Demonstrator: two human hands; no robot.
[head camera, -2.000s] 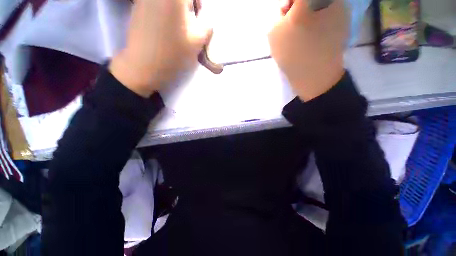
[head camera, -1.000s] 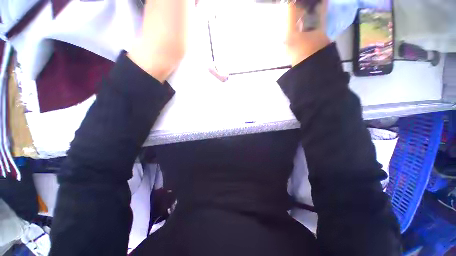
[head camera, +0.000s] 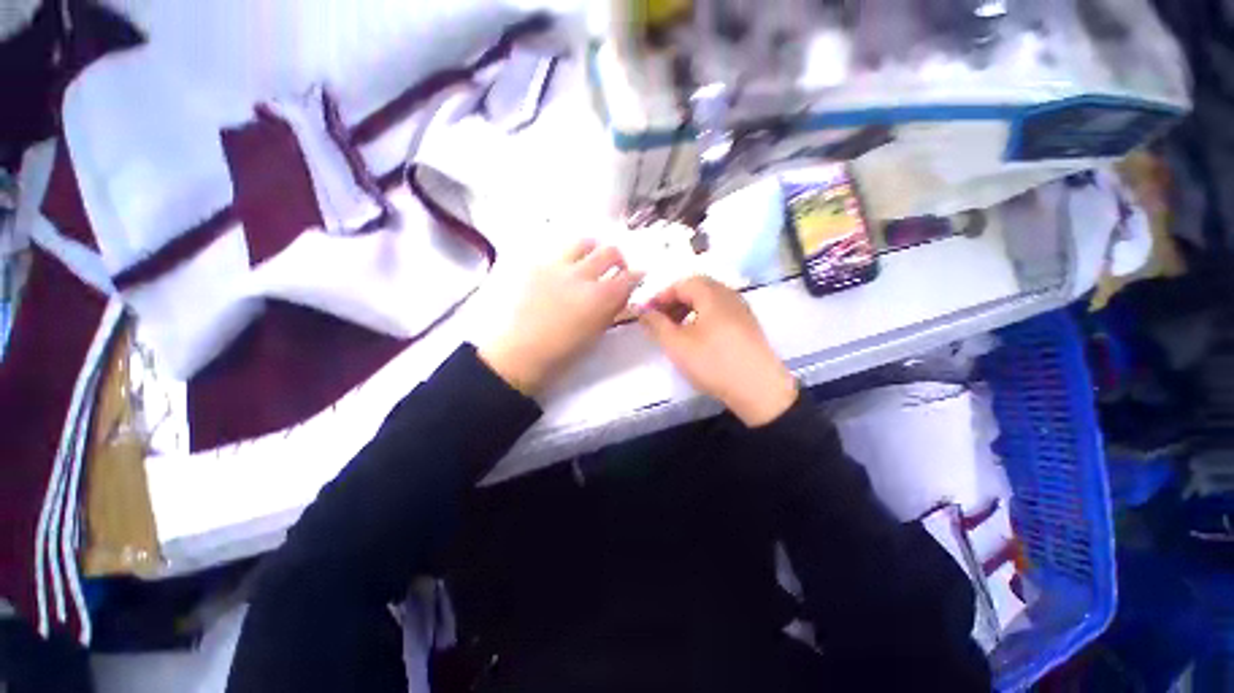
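My left hand (head camera: 566, 314) and my right hand (head camera: 717, 345) are close together on the white table in front of the sewing machine's needle area (head camera: 663, 203). The fingertips meet at a small piece (head camera: 627, 320), dark at its edge, which glare partly hides. The right thumb and finger pinch it. The left fingers lie at its left side; their hold on it is unclear. White and maroon panels (head camera: 325, 305) lie on the table to the left of my hands.
A lit smartphone (head camera: 830, 228) lies right of the needle, beside a dark-handled tool (head camera: 931, 228). The machine head (head camera: 893, 122) spans the back. A blue basket (head camera: 1049, 474) holds white and maroon pieces below right. A striped maroon piece (head camera: 68, 474) hangs at left over brown card (head camera: 122, 487).
The view has lifted and shifted, showing the machine and more panels. My hands, cut off at the top edge before, are now fully visible and have come together at the small piece.
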